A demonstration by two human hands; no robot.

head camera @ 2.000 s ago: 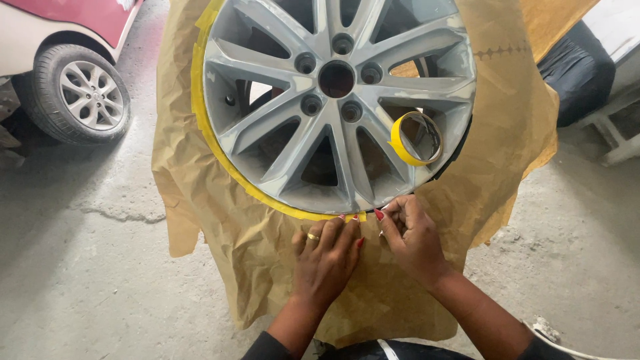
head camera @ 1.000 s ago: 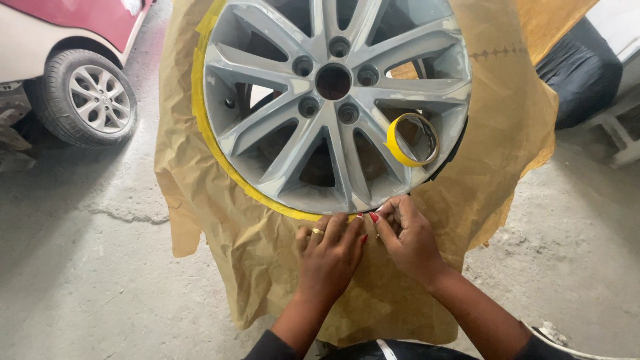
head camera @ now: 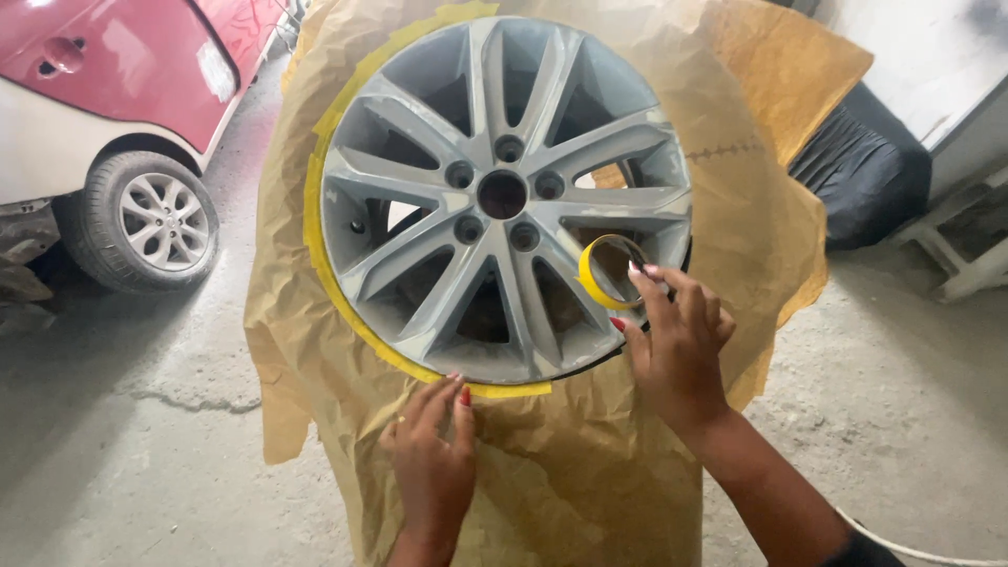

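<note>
A grey multi-spoke alloy wheel (head camera: 502,260) lies face up, with brown masking paper (head camera: 583,465) around it. Yellow masking tape (head camera: 316,213) runs along the left and lower rim, ending near the bottom. My left hand (head camera: 435,449) rests on the paper at the lower edge, fingertips touching the tape strip, holding nothing. Over the lower right spokes, a roll of yellow tape (head camera: 597,276) leans on its side. My right hand (head camera: 677,346) reaches to it, fingers apart, with the index fingertip at the roll's right side; a firm grip cannot be made out.
A red and white car (head camera: 118,71) with a silver-rimmed wheel (head camera: 142,220) stands at the left. At the right are a black-covered object (head camera: 866,169) and a pale frame (head camera: 957,244). A white cable (head camera: 906,543) crosses the concrete floor at the lower right.
My right hand has moved from the wheel's bottom edge up and right to the tape roll. My left hand has shifted left along the rim, uncovering the tape's end.
</note>
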